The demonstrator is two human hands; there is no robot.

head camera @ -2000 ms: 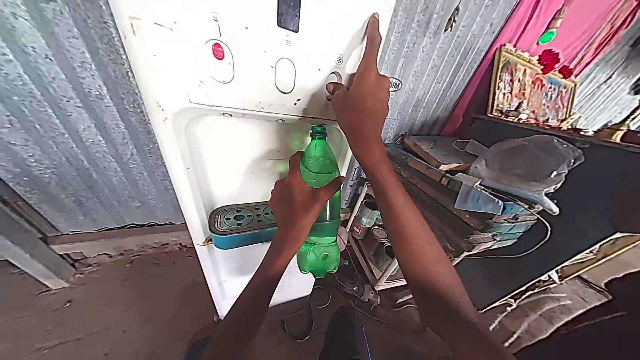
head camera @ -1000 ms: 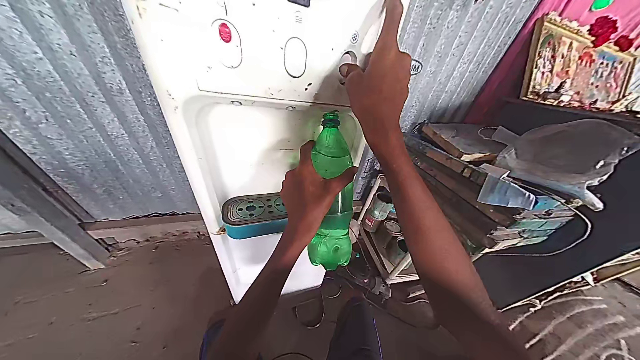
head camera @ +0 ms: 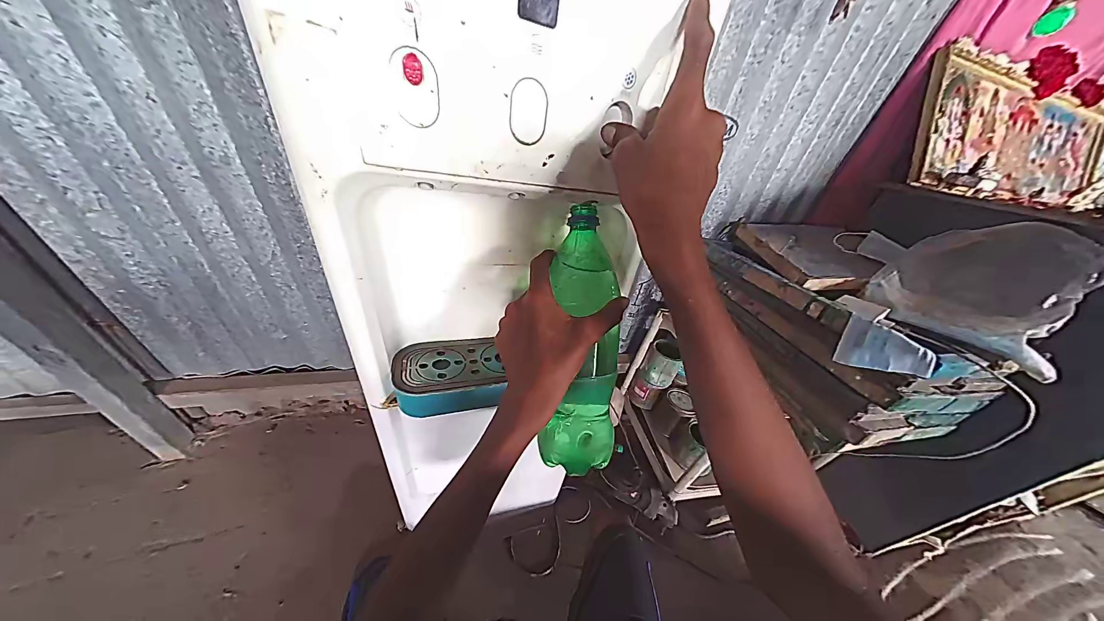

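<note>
My left hand [head camera: 552, 336] is wrapped around a green plastic bottle [head camera: 586, 285], which stands upright with its uncapped-looking neck just under the overhang of a white water dispenser [head camera: 319, 172]. Liquid shows inside the bottle up near its shoulder. With its thumb, my right hand [head camera: 668, 164] presses the rightmost oval button [head camera: 617, 121] on the dispenser's front, its index finger pointing up along the panel's edge. Left of that button are a plain oval button [head camera: 528, 110] and one with a red mark [head camera: 413, 69]. Behind my left hand sits a teal drip tray [head camera: 448, 398] with a grey grate.
A low rack [head camera: 681, 492] holding several cans stands to the right. Beyond it are stacked boards [head camera: 802, 345], a clear plastic bag [head camera: 983, 276] and a framed picture [head camera: 1009, 138] on a dark tabletop [head camera: 949, 483]. Corrugated metal wall [head camera: 172, 172] rises behind, and cables lie on the floor.
Both hands keep their places, the left around the bottle and the right at the button. The liquid in the bottle looks higher than two seconds ago.
</note>
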